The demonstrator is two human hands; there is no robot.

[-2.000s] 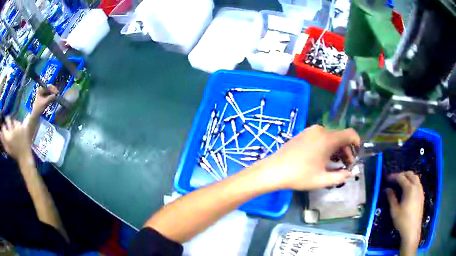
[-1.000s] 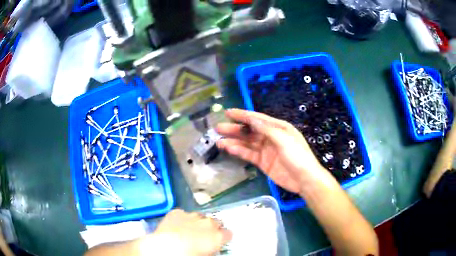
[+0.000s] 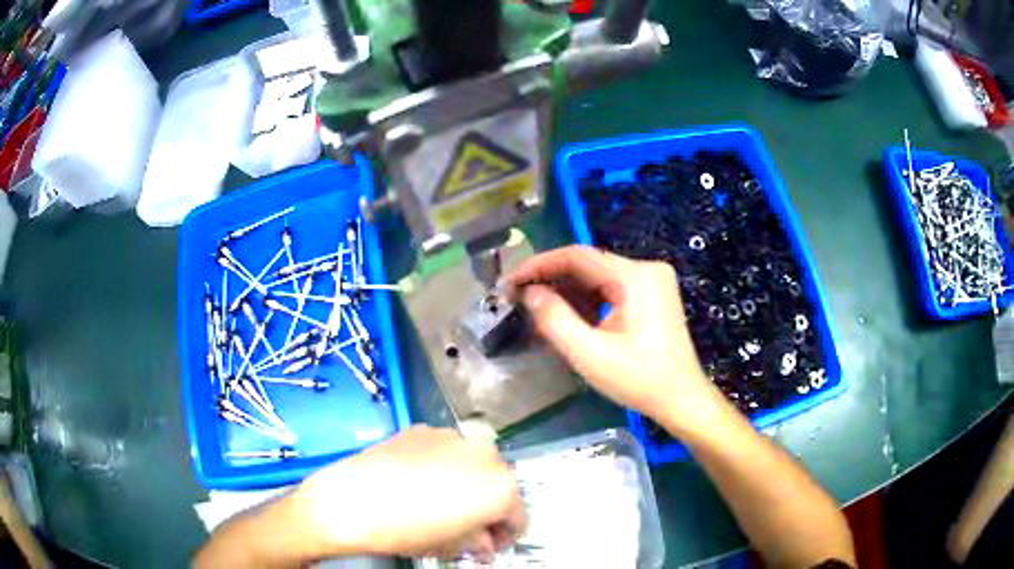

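Observation:
The press ram [image 3: 487, 265] points down over a small steel fixture block [image 3: 490, 322] on the grey base plate [image 3: 473, 383]. My right hand [image 3: 623, 328] is at the block, thumb and forefinger pinched together at its top under the ram. Whether a ring is between the fingertips is too small to tell. My left hand [image 3: 417, 495] is over the left side of the clear pin box [image 3: 645, 500], fingers curled down among the pale pins. What its fingertips touch is hidden.
The blue ring bin [image 3: 823, 333] is right of the press. The blue finished-parts bin [image 3: 195, 367] is at left. The guard plate [image 3: 473, 167] with its warning label hangs above the fixture. A smaller blue parts bin [image 3: 917, 261] and part of another person's arm [image 3: 986, 500] are far right.
The view has shifted so the bench appears slightly further right. My right hand's fingers have closed together at the fixture block. My left hand stays over the pin box, its fingers now more curled.

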